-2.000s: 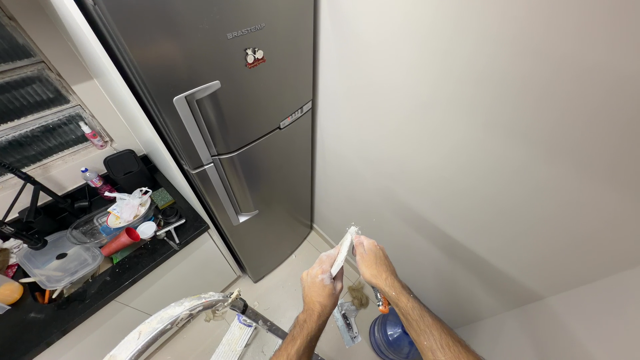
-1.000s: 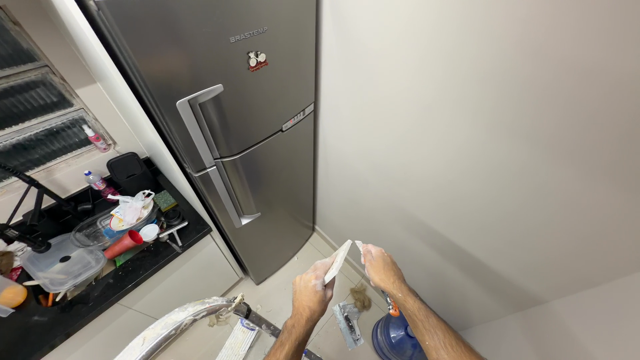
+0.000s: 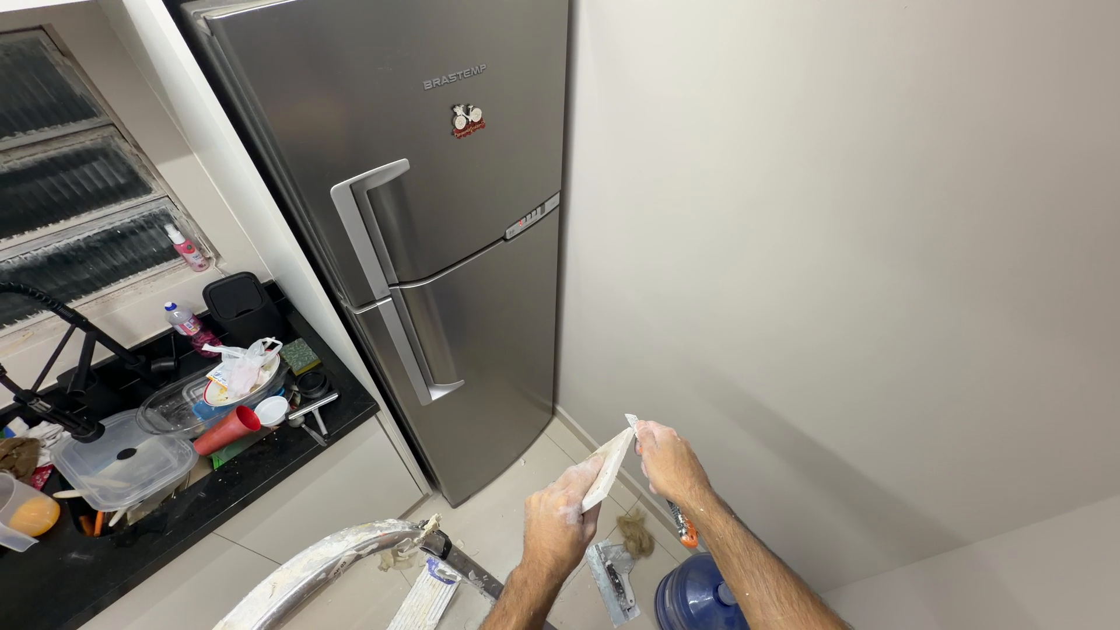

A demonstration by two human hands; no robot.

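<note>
My left hand (image 3: 560, 516), dusted with white, grips a flat white rectangular piece (image 3: 608, 468) that tilts up to the right. Just right of its upper end, my right hand (image 3: 667, 457) is closed around a putty knife, whose whitened blade tip (image 3: 632, 422) shows above the fingers. The knife's orange and dark handle (image 3: 682, 527) comes out below the hand. On the floor beneath lies a wide taping knife (image 3: 614, 582) with a smeared blade, beside a tan crumpled clump (image 3: 635, 534).
A paint-spattered metal ladder (image 3: 324, 569) rises at the lower left. A grey refrigerator (image 3: 472, 350) stands ahead against a plain wall (image 3: 831, 262). A blue water jug (image 3: 696, 595) is below my right arm. At left, a black counter (image 3: 201, 525) holds dishes, a red cup and bottles.
The knife and the white piece, close together two seconds ago, parted slightly at one second ago and are near each other again now. Both hands keep their holds.
</note>
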